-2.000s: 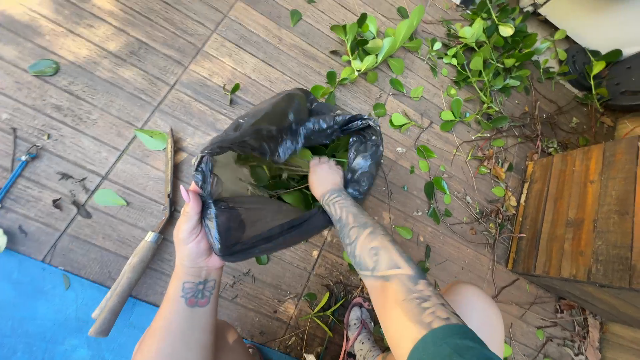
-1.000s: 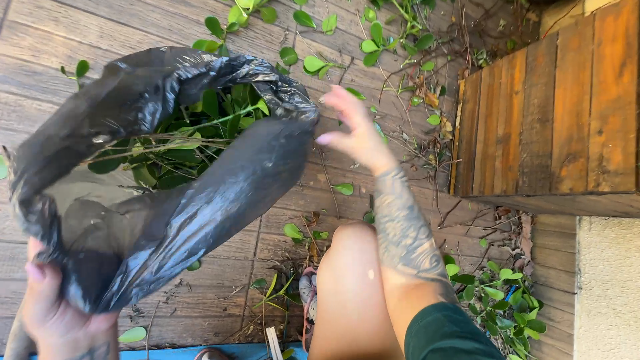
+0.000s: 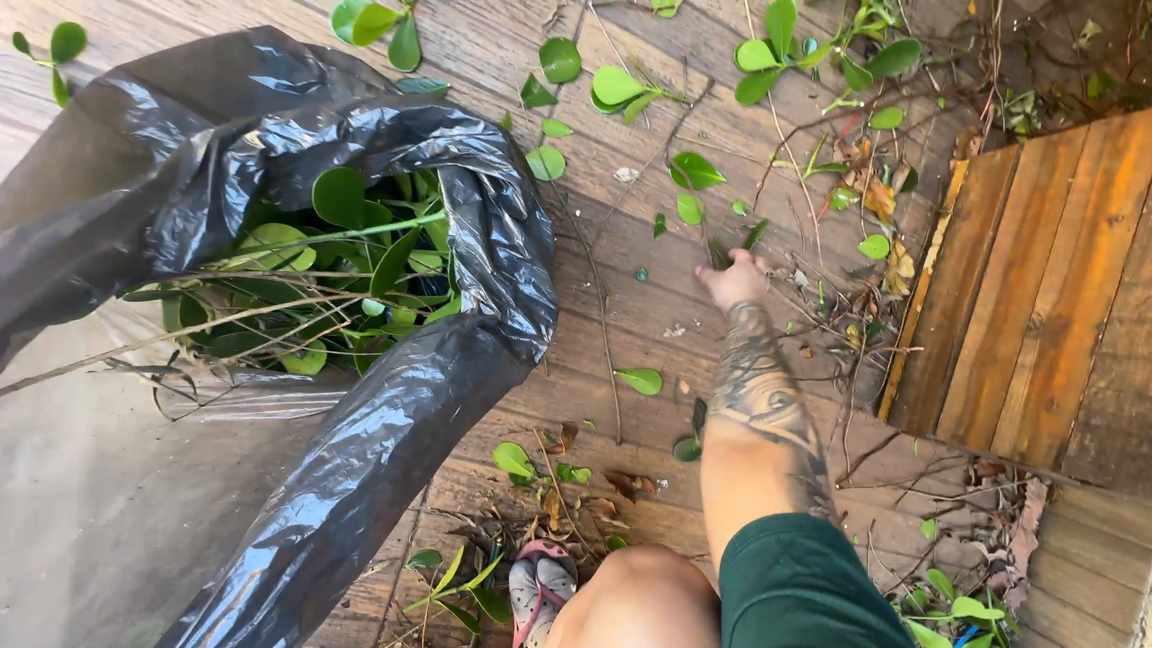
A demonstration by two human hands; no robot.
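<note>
A black plastic bag (image 3: 396, 396) gapes on the left, its rim rolled outward. Inside it lie green leafy cuttings (image 3: 360, 261), with thin dry stems sticking out over the rim. My right hand (image 3: 738, 277) is down at the wood-look floor, right of the bag, with its fingers at a leafy sprig (image 3: 720, 252); whether they have closed on it is hard to tell. Around that hand lie loose green leaves (image 3: 695, 171) and thin twigs. My left hand is out of the frame.
A slatted wooden box (image 3: 1035, 297) stands at the right, with roots, dry leaves and twigs (image 3: 846, 387) along its side. More leafy cuttings (image 3: 783, 54) lie at the top. My sandalled foot (image 3: 540, 585) and bare knee are at the bottom.
My right hand was inside the bag among the cuttings, then came out beside its rim; now it is down at the floor. My left hand, earlier holding the bag's edge, has left the view.
</note>
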